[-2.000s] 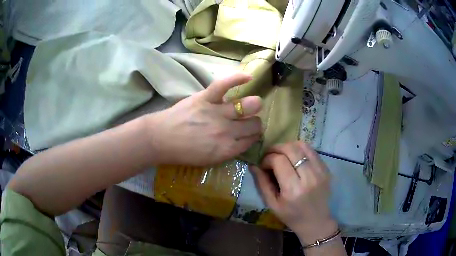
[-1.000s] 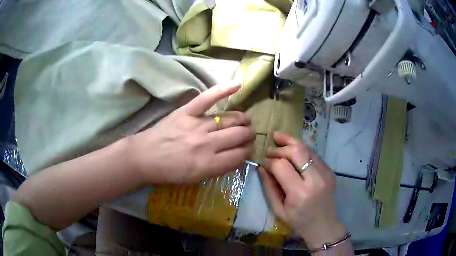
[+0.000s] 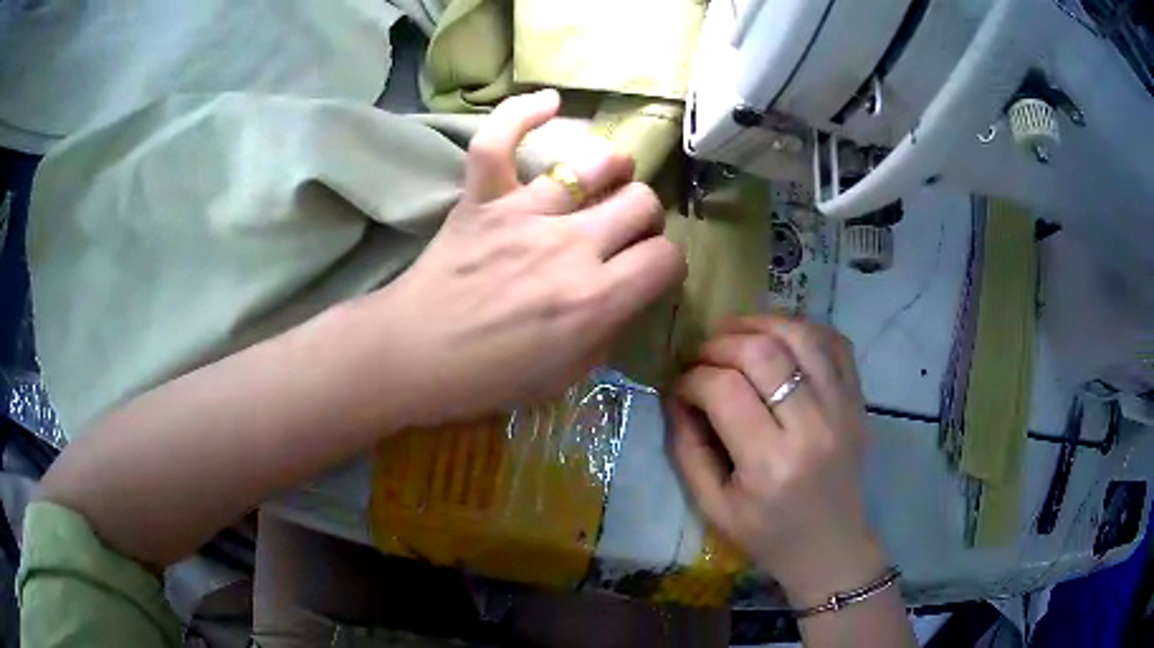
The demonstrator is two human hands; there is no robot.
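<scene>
An olive-green band point(image 3: 728, 260) lies under the presser foot point(image 3: 696, 190) of the white sewing machine point(image 3: 823, 89) and runs toward me. A large pale green panel point(image 3: 241, 209) spreads to its left. My left hand point(image 3: 544, 272) lies over the band and the panel's edge left of the needle, fingers bent, index finger raised; its fingertips press on the cloth. My right hand point(image 3: 772, 418) pinches the near end of the band between thumb and fingers. The fingertips partly hide the band's near edge.
A stack of olive strips point(image 3: 1000, 367) lies right of the needle. Dark thread snips point(image 3: 1059, 475) lie beyond it. Yellow-orange tape point(image 3: 487, 500) covers the table's front edge. Yellow-green cloth point(image 3: 608, 44) is heaped behind the needle. Another pale piece point(image 3: 190, 57) lies at the upper left.
My left hand has moved up toward the needle and its fingers have bent more. My right hand has shifted slightly and still holds the band's near end. The pale panel has shifted slightly left.
</scene>
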